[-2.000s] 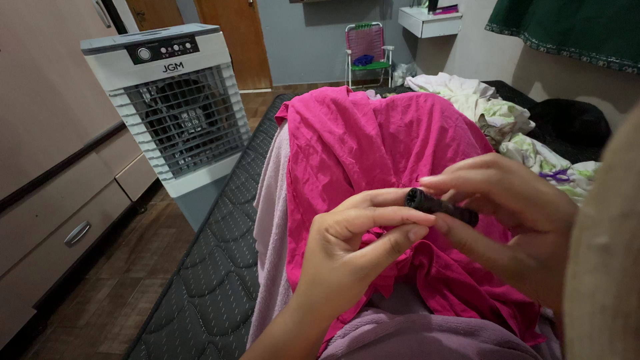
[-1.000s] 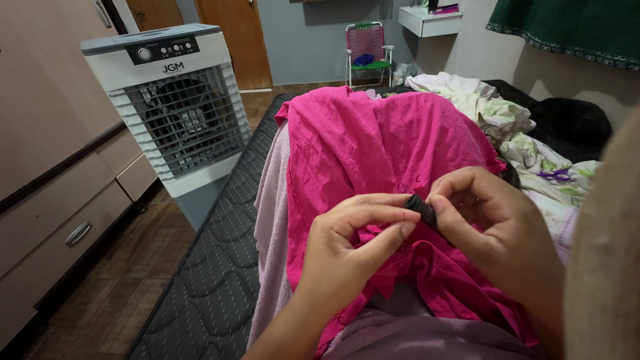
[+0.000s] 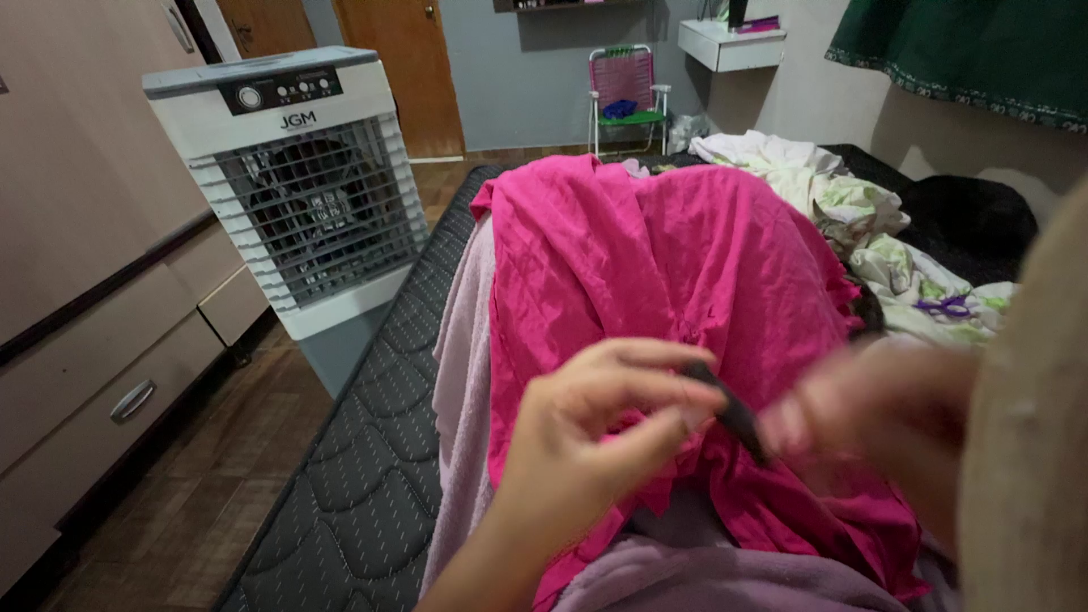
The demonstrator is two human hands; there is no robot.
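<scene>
My left hand (image 3: 603, 416) pinches a small dark cylindrical object (image 3: 741, 425) between thumb and fingers; motion blur hides what exactly it is. The object slants down to the right, and its lower end lies by the fingertips of my right hand (image 3: 867, 416). That hand is strongly blurred, so whether it grips the object cannot be told. Beneath both hands a bright pink cloth (image 3: 595, 255) is draped over my lap, on top of a mauve fleece blanket (image 3: 714, 578).
A black quilted mattress (image 3: 365, 484) lies around the cloth, with an air cooler (image 3: 323, 204) at its left. Rumpled white and green bedding (image 3: 909, 272), purple scissors (image 3: 943, 306) and a black furry shape (image 3: 969, 217) are at the right. A folding chair (image 3: 625, 85) stands behind. A blurred beige edge (image 3: 1028, 425) blocks the far right.
The dark object was held between the fingers of both hands; now it tilts down to the right in my left hand. My right hand has moved right since one second ago and is blurred.
</scene>
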